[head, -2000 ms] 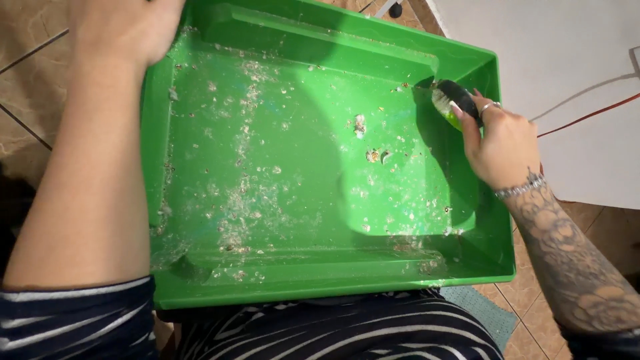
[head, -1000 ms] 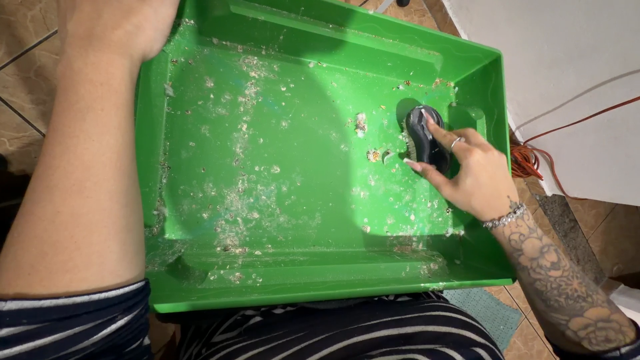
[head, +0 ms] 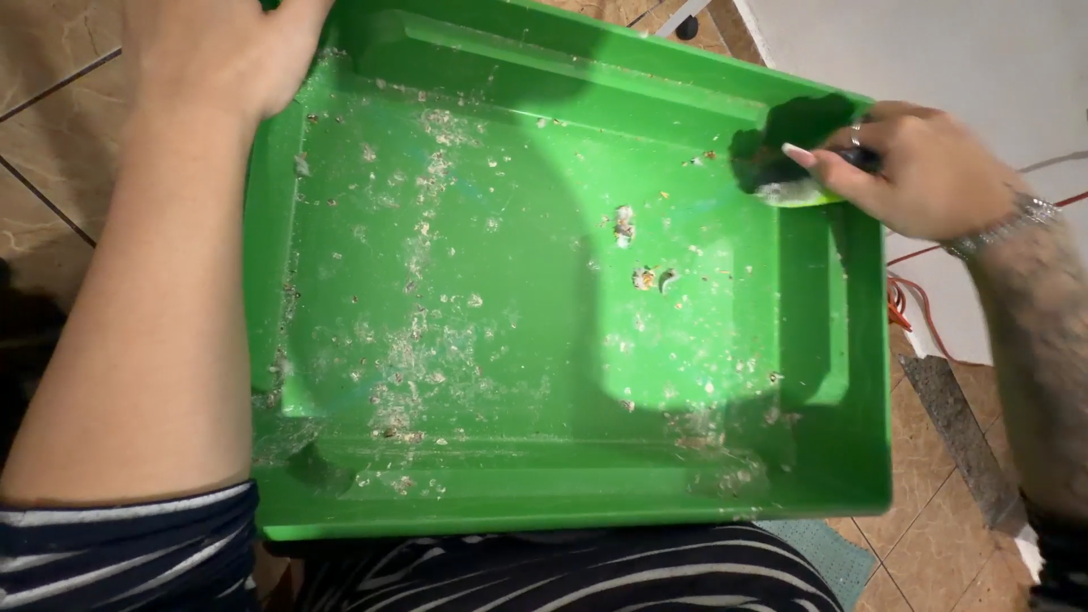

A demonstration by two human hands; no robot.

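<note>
A green plastic tray [head: 527, 501] with raised walls rests over my lap, its floor marked with pale residue and small crumbs of debris [head: 643, 278]. My right hand [head: 905, 166] grips a scrubbing brush [head: 795, 189] with a dark handle and light bristles, at the tray's far right corner. Blur and my fingers hide part of the brush. My left hand [head: 225, 55] is at the tray's far left corner, on its rim; the fingertips are cut off by the frame's top edge, so their hold is partly hidden.
Brown floor tiles [head: 926, 501] lie around the tray. At the right are a white surface [head: 850, 42], an orange cord [head: 901, 302] and a grey strip [head: 960, 433]. A teal mat [head: 820, 552] shows below the tray.
My right hand has moved the brush from the right part of the tray's floor up to the far right corner. My left hand stays at the far left corner.
</note>
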